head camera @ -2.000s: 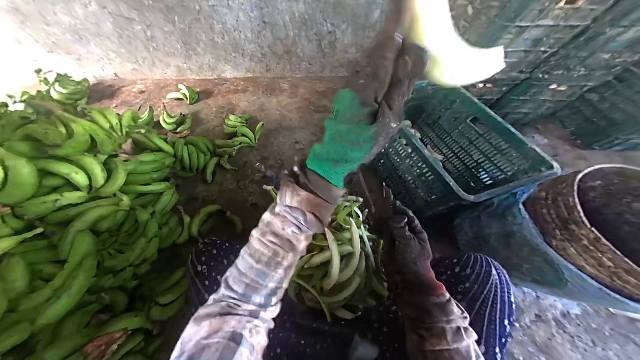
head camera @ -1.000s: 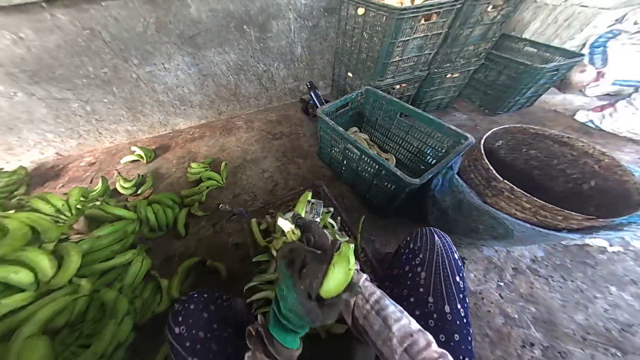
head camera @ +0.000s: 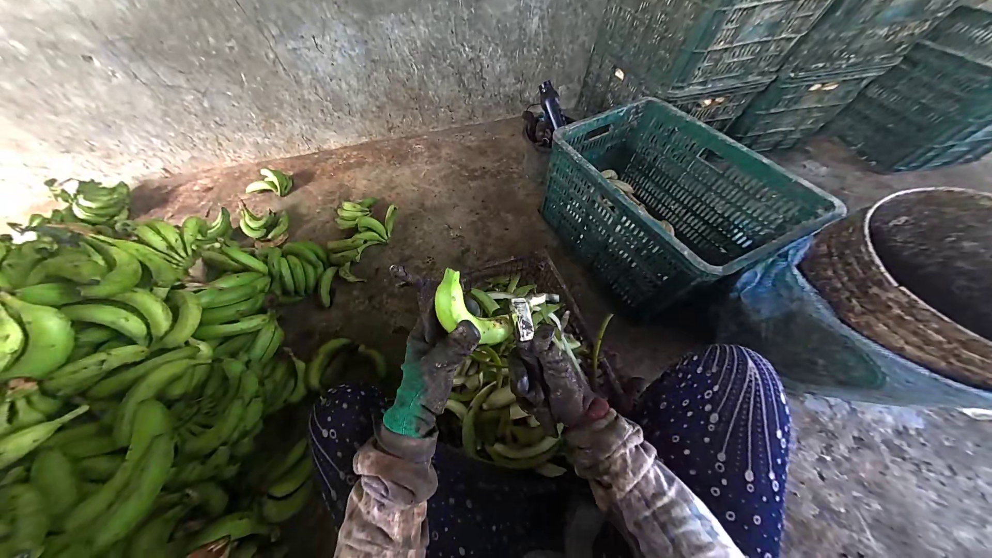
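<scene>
My left hand [head camera: 440, 356], in a dark-stained glove with a green cuff, grips an unpeeled green banana or plantain [head camera: 457, 310] whose one end points up. My right hand [head camera: 552, 376], in a dark glove, is closed around the handle of a peeler-like tool [head camera: 523, 318]. The tool's metal head is beside the right end of the fruit; whether they touch is unclear. Below both hands, between my knees, a dark mesh-sided crate [head camera: 554, 271] holds green and pale peels [head camera: 504, 434].
Green bananas or plantains [head camera: 139, 341] are heaped at left, with small bunches [head camera: 360, 229] beyond. A green plastic crate [head camera: 690, 256] holding some pale pieces stands ahead right. Stacked crates [head camera: 721, 46], a round woven basket [head camera: 845, 287] and blue netting [head camera: 783, 341] are at right. A wall [head camera: 310, 70] runs behind.
Two seconds ago my left arm reached toward the green crate with a pale fruit blurred near it. A second ago both hands were together around a green fruit; now they are apart. The view has shifted.
</scene>
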